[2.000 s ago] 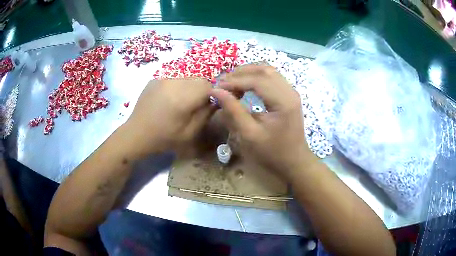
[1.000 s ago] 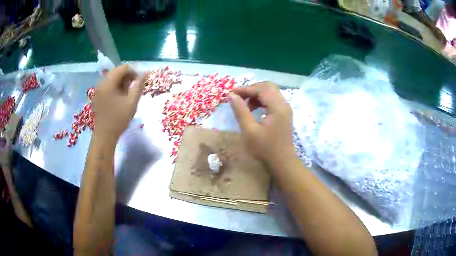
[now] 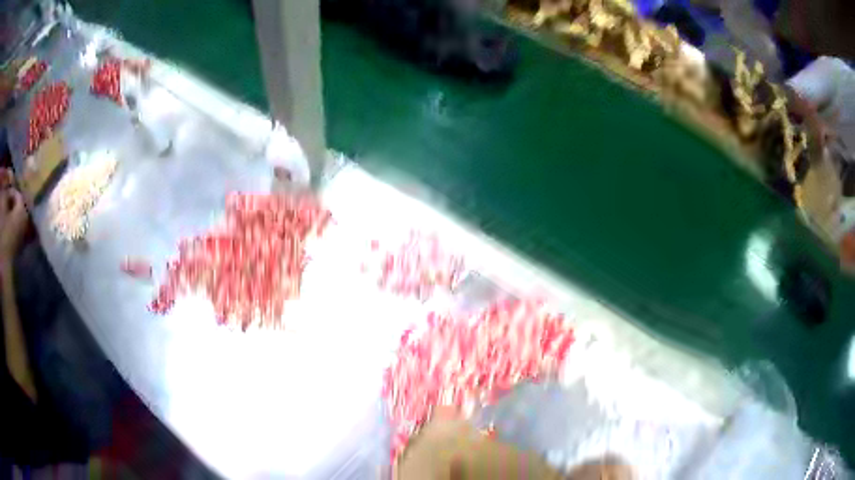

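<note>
The view is strongly blurred. A heap of small red parts lies at lower centre. A second red heap lies left of it, and a smaller pinkish heap lies between them near the bench's far edge. A tan shape at the bottom edge, below the centre heap, looks like the cardboard pad, but blur leaves this unsure. A small rounded skin-toned patch to its right may be the top of my right hand, cut off by the edge. I cannot make out my left hand.
A white bottle stands by the metal post. The green conveyor runs beyond the bench. A clear bag is cut off at lower right. A pale heap and another person's hand are at left.
The view has swung left and tilted, so the bench's left part fills more of the picture. My left hand has left the view, and my right hand is almost out at the bottom.
</note>
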